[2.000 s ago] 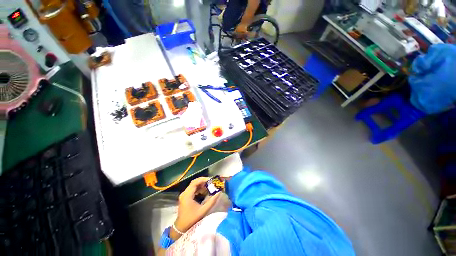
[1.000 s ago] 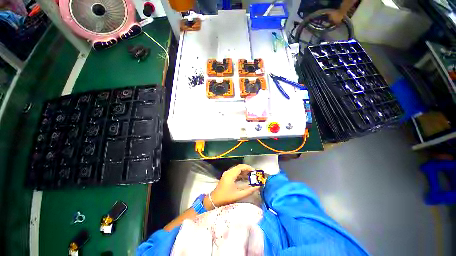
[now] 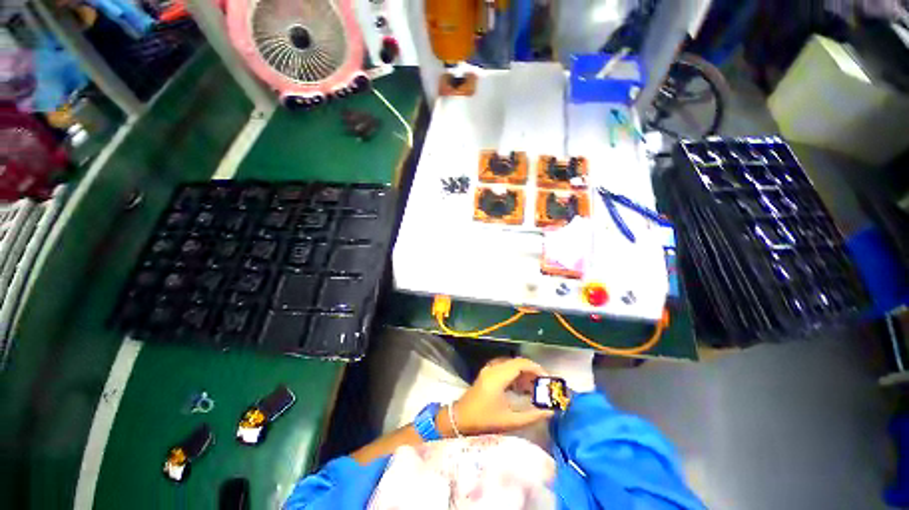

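A small black case assembly (image 3: 549, 392) with white and gold inside is held over the lap, at the bottom centre. My left hand (image 3: 498, 398) holds it from the left, thumb and fingers at its edge. My right hand is hidden behind the blue sleeve at the case's right side. Two similar open units, each with a dark screen hinged off, lie on the green bench: one unit (image 3: 261, 417) and another unit (image 3: 186, 454). A dark piece (image 3: 234, 493) lies at the bottom edge.
A black blister tray (image 3: 329, 261) lies at left. The white press bed (image 3: 429, 261) holds orange fixtures (image 3: 499, 205), blue-handled nippers (image 3: 630, 213) and loose black parts (image 3: 455, 184). Orange cables (image 3: 480, 332) hang at its front. Stacked trays (image 3: 767, 239) stand right; a pink fan (image 3: 299, 40) stands behind.
The view has turned left, so the bench units now show and the press sits further right than a second ago. The case stays in my left hand over the lap.
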